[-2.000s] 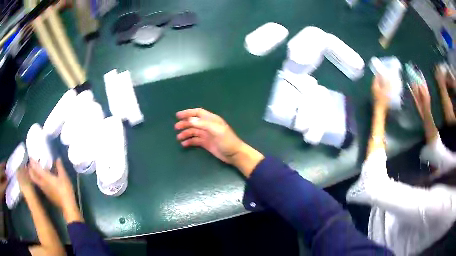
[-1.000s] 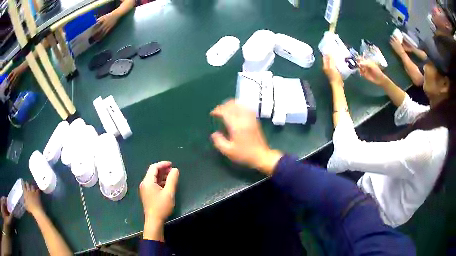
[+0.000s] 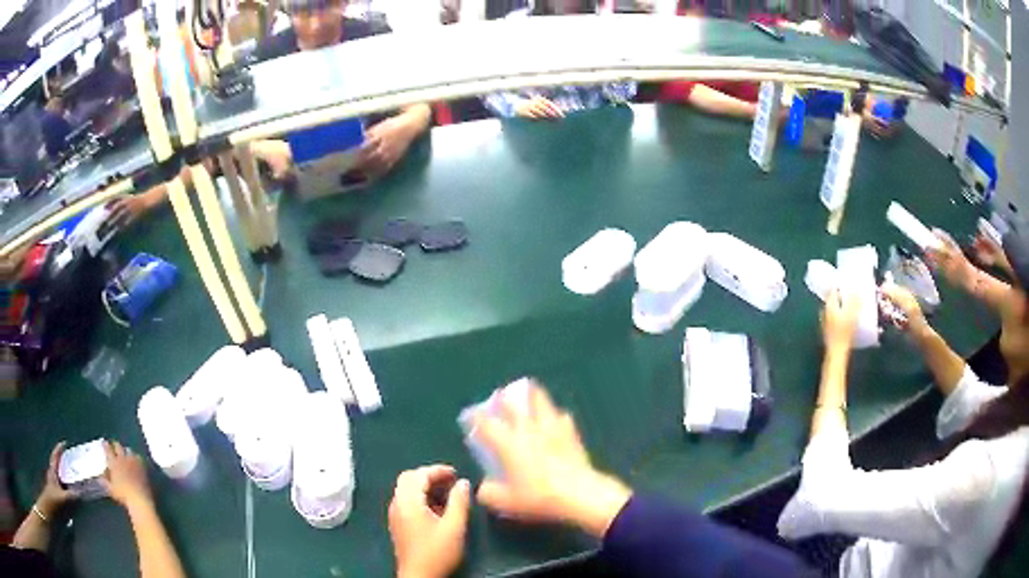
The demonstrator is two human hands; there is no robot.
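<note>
My right hand (image 3: 544, 461) is blurred, at the lower middle over the bench, with its fingers over a white housing (image 3: 483, 435) that shows at their left side. The hand hides most of it. My left hand (image 3: 429, 522) is just left of it, near the bottom edge, fingers curled with a gap between thumb and fingers; nothing shows in it. On the right, a white housing block with a dark edge (image 3: 719, 382) stands on the bench.
White oval units (image 3: 323, 457) stand grouped at left, beside two slim white parts (image 3: 344, 364). Black oval covers (image 3: 377, 262) and white covers (image 3: 599, 261) lie farther back. Wooden posts (image 3: 212, 254) rise at left. Workers' hands (image 3: 837, 322) are at right, left and across the bench.
The view has tilted up, showing the far side. My right hand has taken hold of a white housing; the group at right is smaller. My left hand came in from far left earlier and remains curled.
</note>
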